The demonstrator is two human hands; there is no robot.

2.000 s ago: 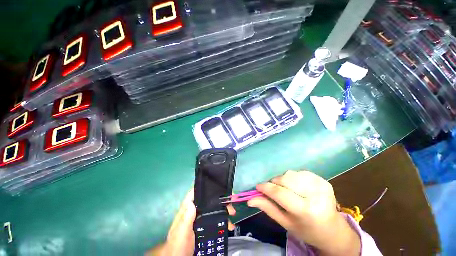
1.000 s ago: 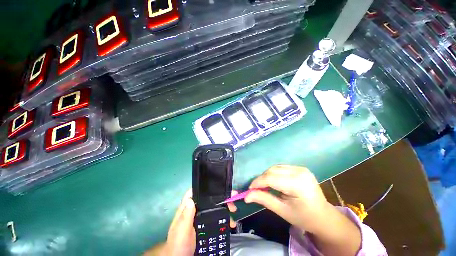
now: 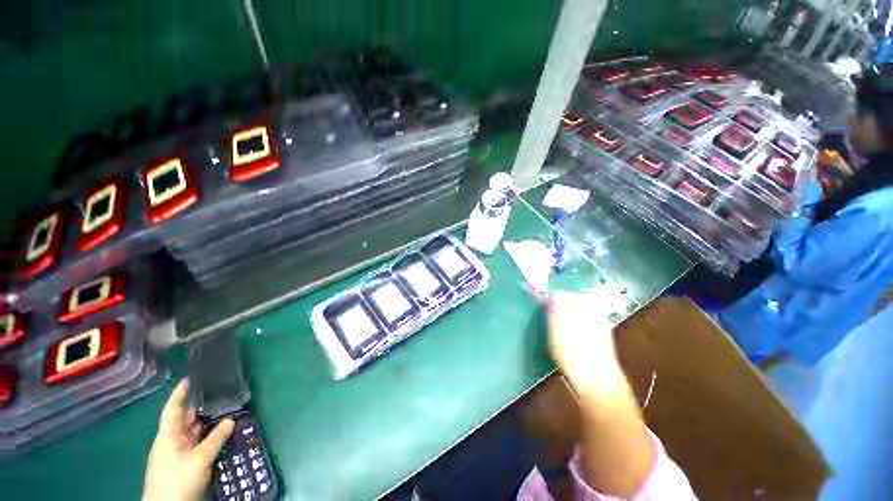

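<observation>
My left hand (image 3: pixel 183 448) holds the open black flip phone (image 3: pixel 245 460) at the lower left, its keypad facing up and its dark screen half pointing away from me. My right hand (image 3: pixel 580 333) is stretched out over the right part of the bench and is blurred. It holds the pink tweezers (image 3: pixel 538 296), whose tip end shows beside the white paper (image 3: pixel 532 262). The lens tray (image 3: pixel 340 367) lies mid-bench with a row of dark-bordered lenses.
Stacked clear trays (image 3: pixel 323 210) with red housings stand at the left and back. A white bottle (image 3: pixel 488 221) stands near the grey post (image 3: pixel 556 93). A blue tool (image 3: pixel 559 238) lies beside the paper. More trays (image 3: pixel 676 157), a brown carton (image 3: pixel 725 391) and a person in blue (image 3: pixel 832 264) are at right.
The view has turned to the right. My right hand has moved away from the phone toward the paper with the tweezers. My left hand has the phone farther to the left.
</observation>
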